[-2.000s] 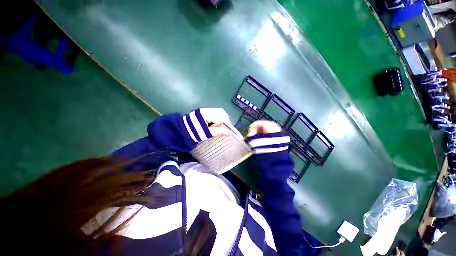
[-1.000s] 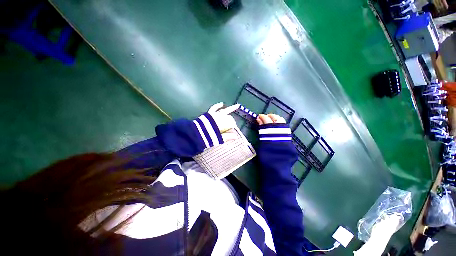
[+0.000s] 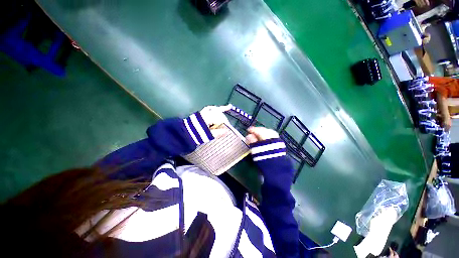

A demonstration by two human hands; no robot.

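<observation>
My left hand (image 3: 215, 117) holds the pale pad sheet (image 3: 219, 151), which shows fine rows, in front of my chest. One finger reaches toward the near end of the white squares. My right hand (image 3: 260, 134) is at the sheet's right edge with its fingers bent together; whether a pad is between them I cannot tell. Several black plastic frames (image 3: 272, 117) lie edge to edge or overlapping beyond my hands. A row of small white squares (image 3: 241, 112) sits on the leftmost frame's wide strip. My right hand and sleeve partly hide the nearer frames.
A black tray (image 3: 213, 5) is at the top edge. Another black stack or tray (image 3: 367, 71) sits on the bright green strip. A clear bag (image 3: 386, 200) with white material (image 3: 377, 232) and a white square adapter (image 3: 341, 231) lie at right. A person's orange sleeve (image 3: 445, 86) shows across the line.
Compared with one second ago, my right hand has moved from the white squares back to the sheet's edge. My left hand still holds the sheet. The whole view has shifted slightly.
</observation>
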